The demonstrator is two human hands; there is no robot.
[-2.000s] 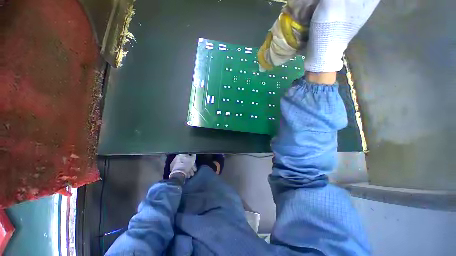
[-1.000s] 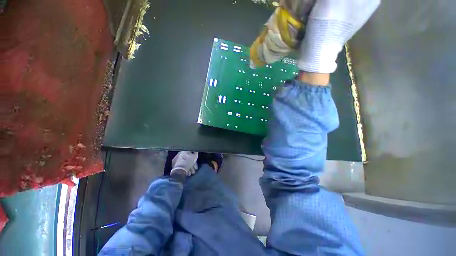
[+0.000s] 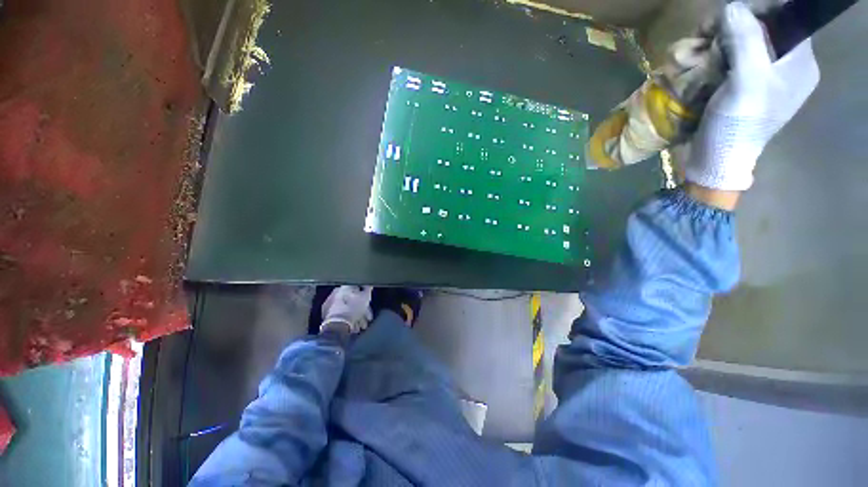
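A green circuit board [image 3: 485, 171] lies flat on the dark green surface [image 3: 286, 181], slightly turned, with rows of small pale pads facing up. My right hand [image 3: 757, 100], in a white knit glove, is shut on the spray gun [image 3: 642, 124], which has an off-white wrapped body with yellow patches. The gun's tip is just beyond the board's right edge, above the surface. My left hand [image 3: 347, 307], in a white glove, hangs low below the surface's front edge, away from the board. Its fingers are small and partly hidden, so its grip is unclear.
A red-brown crusted flap [image 3: 95, 190] hangs at the left. A metal edge with yellowish residue [image 3: 228, 57] stands at the upper left. A grey booth wall [image 3: 790, 238] is at the right. A yellow-black floor stripe [image 3: 538, 352] and a blue cord [image 3: 205, 432] show below.
My right hand and the gun have moved right, from over the board to beyond its right edge, uncovering the board. My left hand stays low in about the same place.
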